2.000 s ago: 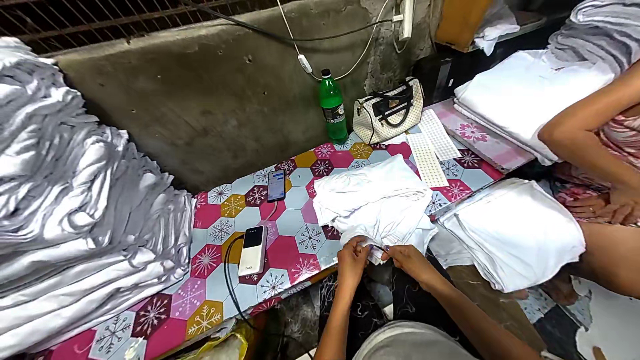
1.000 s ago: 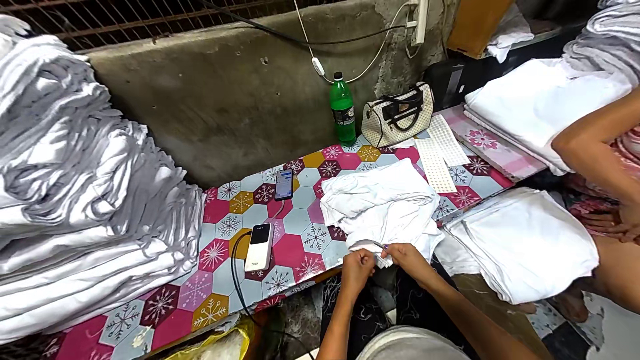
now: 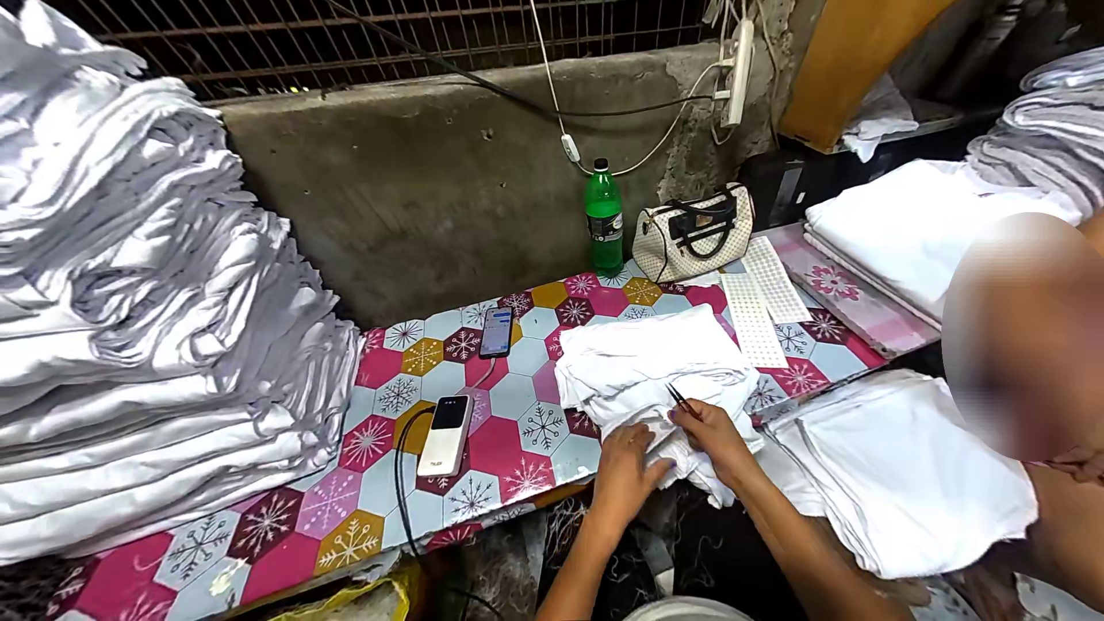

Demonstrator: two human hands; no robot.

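Note:
White fabric garments (image 3: 655,354) lie in a loose pile at the near edge of the patterned table. My left hand (image 3: 630,474) rests on the pile's near edge, fingers bent over the cloth; whether it pinches the cloth is unclear. Just right of it, my right hand (image 3: 711,435) holds small dark thread snips (image 3: 679,398), their tips pointing up and left above the cloth. Part of the cloth hangs over the table edge below my hands.
Tall stacked white garments (image 3: 172,345) fill the left. A power bank (image 3: 445,435) with cables, a phone (image 3: 496,332), a green bottle (image 3: 604,220), a handbag (image 3: 694,233) and sticker sheets (image 3: 753,319) are on the table. Folded white cloth (image 3: 906,474) lies near a person at right.
My hands have moved a little apart on the cloth. The snips now show in my right hand, pointing up and left. The cloth pile remains on the table.

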